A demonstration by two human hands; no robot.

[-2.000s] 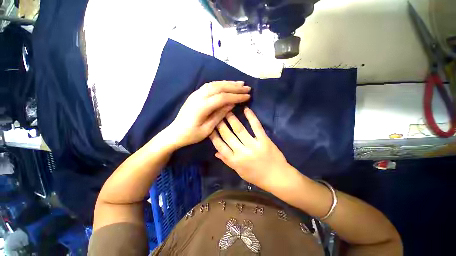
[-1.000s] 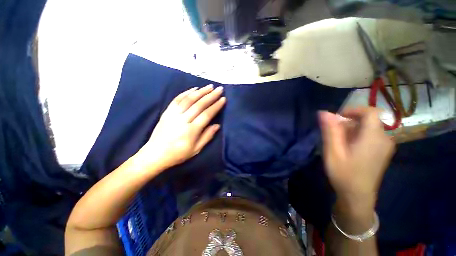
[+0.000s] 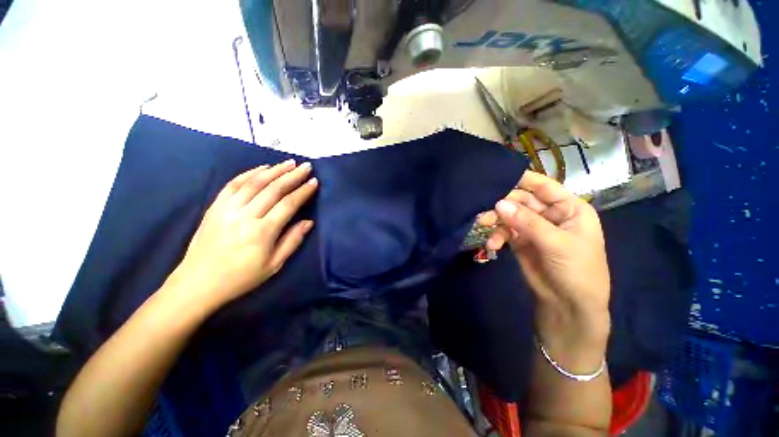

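Note:
A navy fabric panel lies across the white table and machine bed, its far edge just in front of the presser foot area. My left hand rests flat on its left part, palm down, fingers loosely together. My right hand is at the panel's right end, with thumb and fingers at the raised corner, pinching it. The cloth between my hands is slightly rumpled. The sewing machine head stands above the far edge; the needle cannot be made out.
Scissors lie on the bed beyond my right hand, partly hidden. Dark cloth hangs at the right front edge. A red container rim shows at the lower right. A blue surface is at far right.
The view has swung right. My right hand was beside my left, moved right, and now holds the panel's right corner. My left hand has flattened on the cloth.

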